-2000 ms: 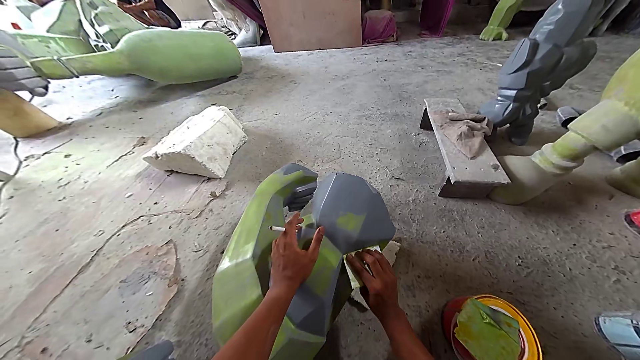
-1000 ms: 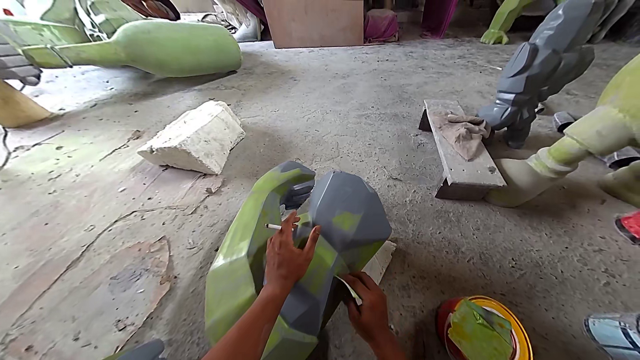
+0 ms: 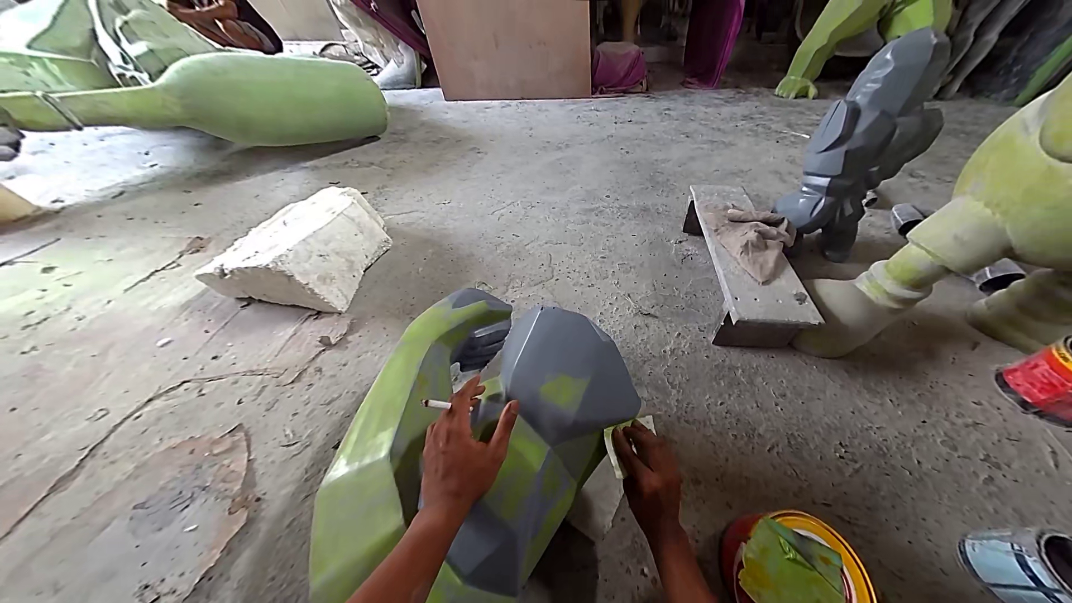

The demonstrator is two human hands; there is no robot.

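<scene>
A faceted sculpture (image 3: 569,373), painted grey with green patches, lies on the concrete floor in front of me. My left hand (image 3: 462,456) has a lit or unlit cigarette (image 3: 436,404) between its fingers, and rests against the middle of the sculpture. At the sculpture's right edge, my right hand (image 3: 649,473) pinches a folded piece of pale green sheet (image 3: 615,452), which looks like sandpaper. Part of that sheet is hidden by the fingers. A pale block shows partly beneath the sculpture's right side.
A white block (image 3: 301,251) lies at the left. To the right stand a low bench (image 3: 754,293) with a rag (image 3: 754,239), a grey figure (image 3: 863,142) and a green one (image 3: 1013,193). Near my right arm are an open can with a green sheet (image 3: 791,561) and another can (image 3: 1013,561).
My right hand has moved up along the sculpture's right edge with the folded sheet since one second ago. The left hand stays on the sculpture with the cigarette.
</scene>
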